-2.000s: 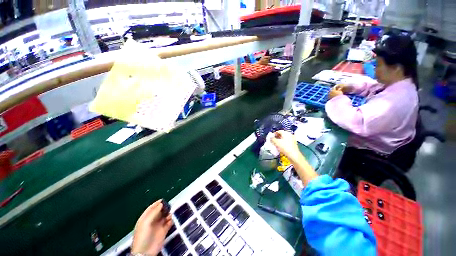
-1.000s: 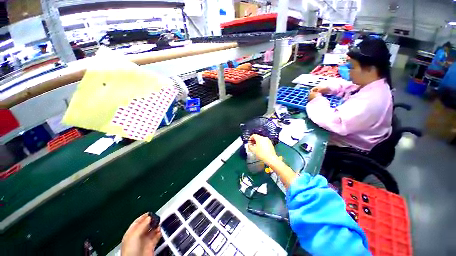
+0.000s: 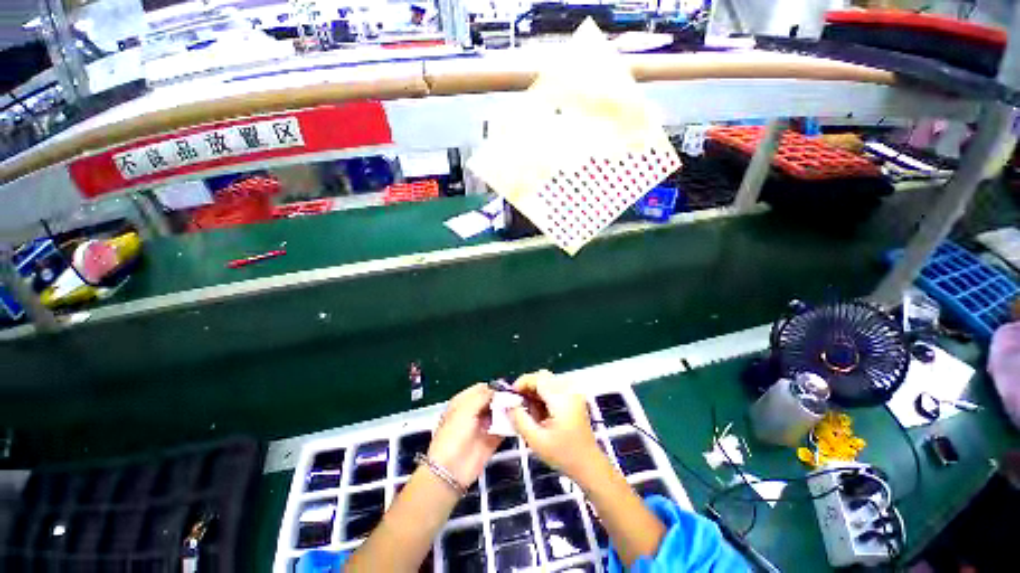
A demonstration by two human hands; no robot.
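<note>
My left hand (image 3: 464, 433) and my right hand (image 3: 556, 421) are together above the white blister tray (image 3: 293, 484). My left hand holds a small black unit (image 3: 503, 387) at the fingertips, partly hidden by the fingers. My right hand pinches a small white wipe (image 3: 503, 416) against it. The tray's pockets hold dark glossy parts (image 3: 515, 528). A thin band circles my left wrist.
A conveyor belt (image 3: 280, 364) runs behind the tray, with one small unit (image 3: 416, 381) on it. A black foam tray (image 3: 123, 504) lies left. A fan (image 3: 841, 351), grey bottle (image 3: 790, 407), power strip (image 3: 856, 515) and cables are right. A sticker sheet (image 3: 593, 168) hangs ahead.
The view has swung left. My right hand has come back from beside the fan and bottle to meet my left hand over the tray. The white wipe now shows between the fingers.
</note>
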